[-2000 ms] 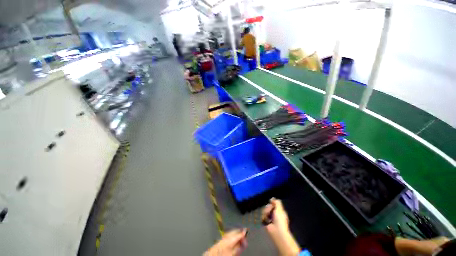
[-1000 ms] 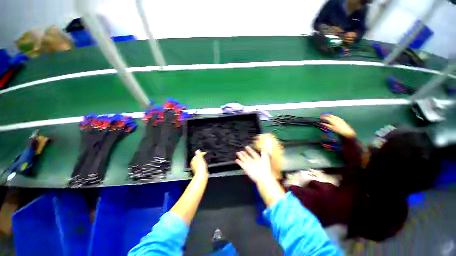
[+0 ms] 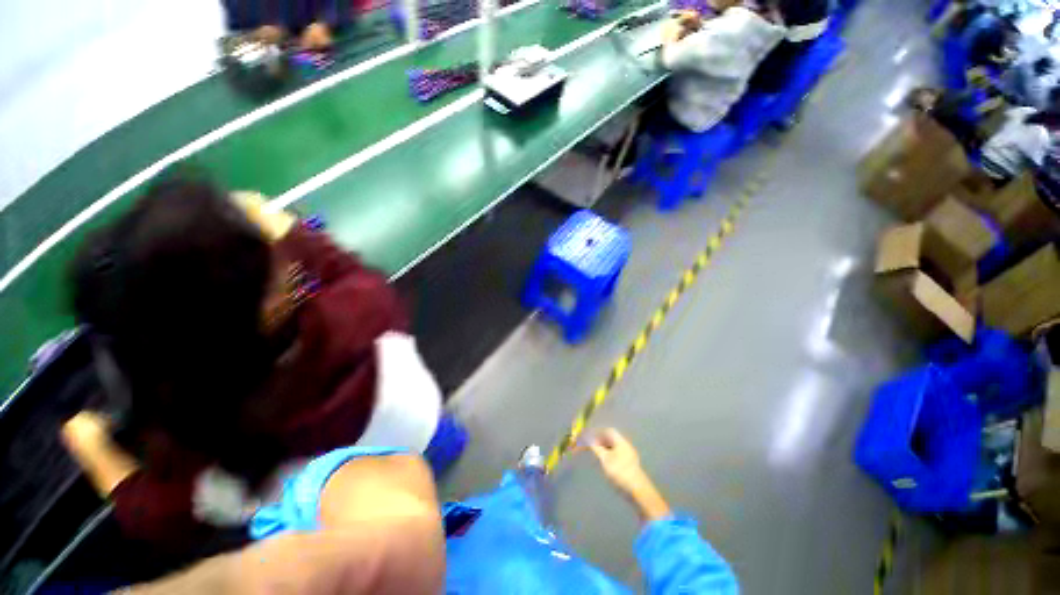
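Observation:
My right hand (image 3: 616, 456) is low at the centre right, over the grey floor beside the yellow-black line. It is small and blurred, with no object visible in it; its finger spacing is unclear. My left forearm (image 3: 337, 540) crosses the bottom left under a blue sleeve; the hand itself is out of the picture. No hand of mine touches the green bench (image 3: 453, 163). A white box with a black base (image 3: 525, 84) stands on the bench.
A person in a dark red top (image 3: 320, 372) sits close at my left. A blue stool (image 3: 581, 267) stands by the bench. Blue bins (image 3: 924, 447) and open cartons (image 3: 930, 273) are at the right. Other seated people are along the bench.
The view has swung right, from the black tray and cable piles to the aisle. My hands have left the tray; my right hand is over the floor and my left is out of view.

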